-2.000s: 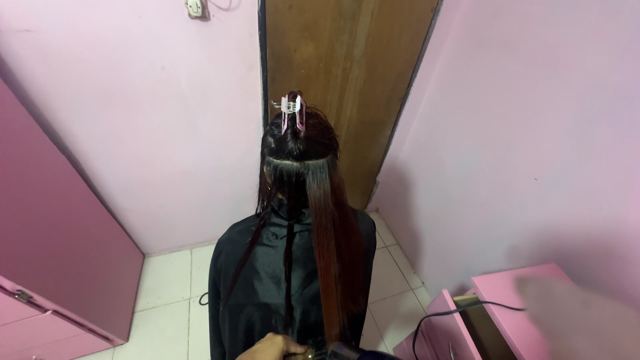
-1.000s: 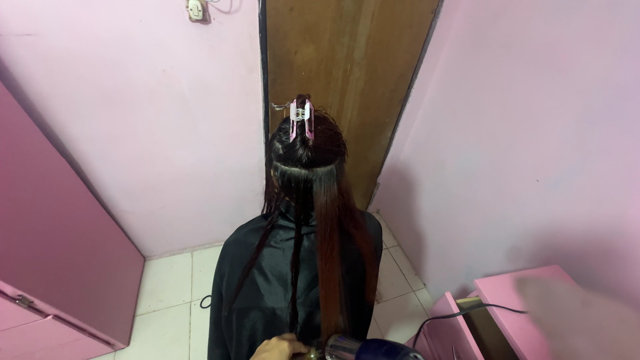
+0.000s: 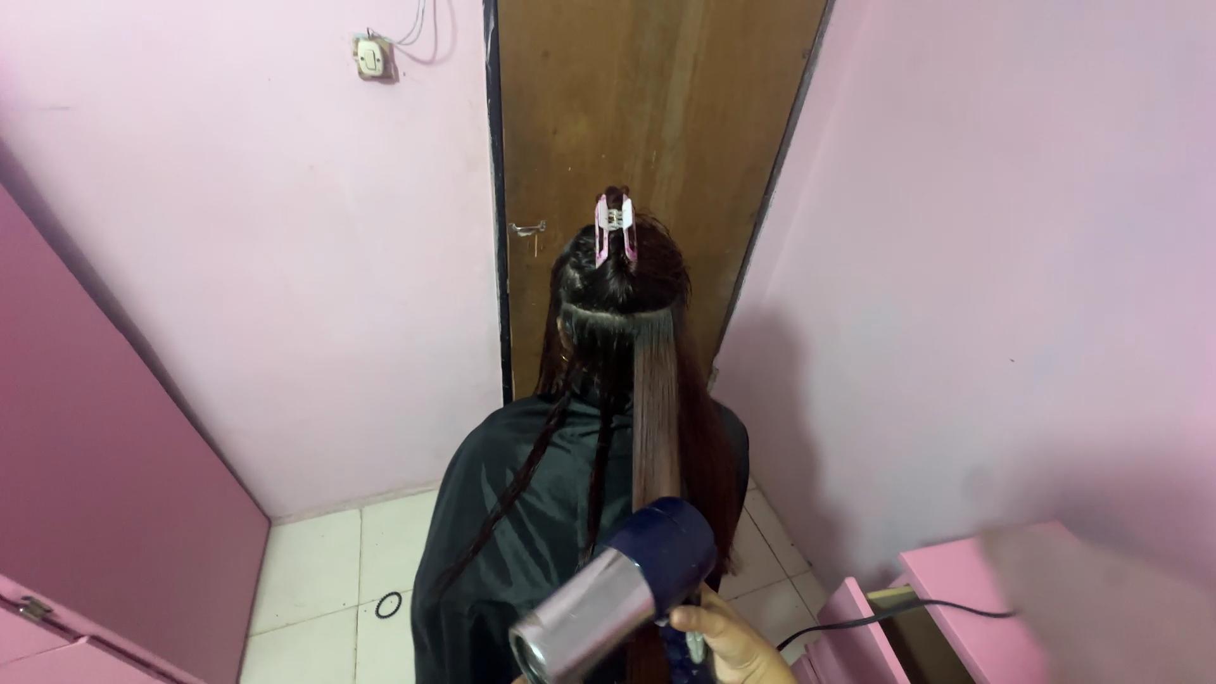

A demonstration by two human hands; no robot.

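Observation:
My right hand [image 3: 727,635], at the bottom, grips the handle of a blue and silver hair dryer [image 3: 617,594]. The dryer's silver barrel slants down to the left. Of my left hand only a sliver of skin shows at the bottom edge beside the barrel; its hold is hidden. Before me is a person seen from behind, in a black cape [image 3: 513,494]. A pink and white claw clip [image 3: 616,223] holds the upper hair on top of the head. A straight, flat section of hair [image 3: 655,418] runs down behind the dryer, with narrow dark strands to its left.
A brown door [image 3: 655,104] stands beyond the person, between pink walls. At the left is a pink cabinet [image 3: 114,427]. A pink drawer unit [image 3: 978,589] with an open drawer and a black cord [image 3: 855,622] is at lower right. A black ring [image 3: 389,605] lies on the tiled floor.
The hair dryer has come up into view from the bottom edge, with my right hand now showing on its handle. My left hand, visible at the bottom before, is now almost out of sight.

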